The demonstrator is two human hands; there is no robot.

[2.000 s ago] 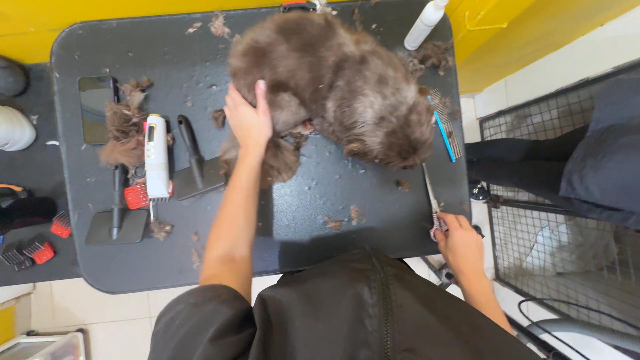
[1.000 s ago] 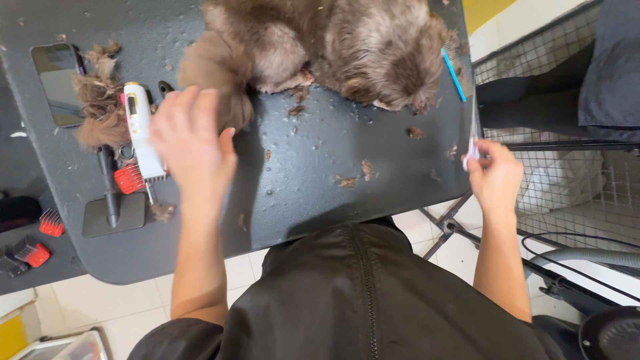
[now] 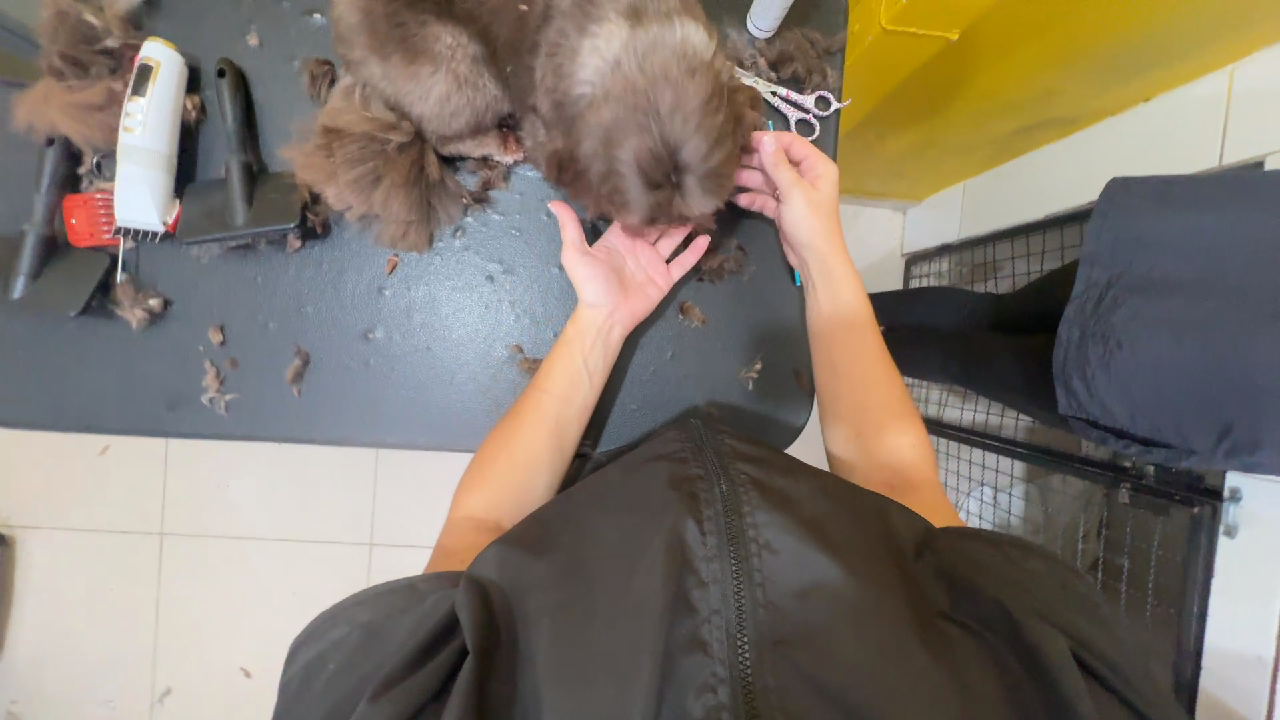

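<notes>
A brown long-haired dog (image 3: 640,110) lies on the black grooming table (image 3: 400,370). Palm up and fingers spread, my left hand (image 3: 632,268) is at the lower edge of its head, its fingertips partly under the fur. My right hand (image 3: 795,190) is at the right side of the head, fingers bent; whether they grip fur is hidden. A thin blue comb (image 3: 797,275) shows partly behind that hand, and I cannot tell if it is held. Grooming scissors (image 3: 790,102) with patterned handles lie just above my right hand, near the table's right edge.
White clippers (image 3: 150,140) with a red guard comb (image 3: 90,220) lie at the left, beside two black slicker brushes (image 3: 240,200). Cut fur is scattered about. A white bottle (image 3: 768,15) stands at the top. A person in dark clothes (image 3: 1170,320) is at the right, by a wire cage (image 3: 990,480).
My left hand has moved right from near the clippers to the dog's head. My right hand has let go of the scissors and moved up beside the head. The view has shifted.
</notes>
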